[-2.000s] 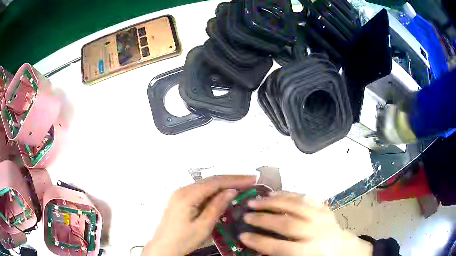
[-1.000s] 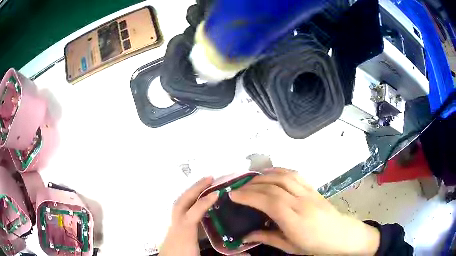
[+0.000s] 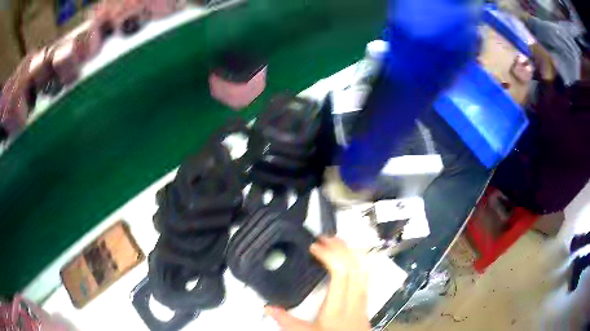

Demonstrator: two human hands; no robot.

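Note:
My right hand (image 3: 343,291) reaches up from the bottom edge, thumb and fingers spread around the lower right corner of a stack of black frame covers (image 3: 249,262). Its fingertips are at the stack's right edge and the thumb at its lower edge; blur hides whether it grips a cover. More black covers lie in overlapping stacks (image 3: 194,210) to the left and behind. My left hand is not in view. The pink housing held before is out of the picture.
A blue-sleeved arm (image 3: 401,110) of another person, hand pale-gloved, reaches to the white screw feeder (image 3: 411,216). A smartphone (image 3: 102,264) lies left. A pink housing with a dark top (image 3: 238,89) stands on the green conveyor (image 3: 129,149). A blue tray (image 3: 485,119) is at right.
The view has swung up and right. My right hand has left the pink housing and moved to the cover stack; my left hand has gone out of view. The blue-sleeved arm has moved off the covers.

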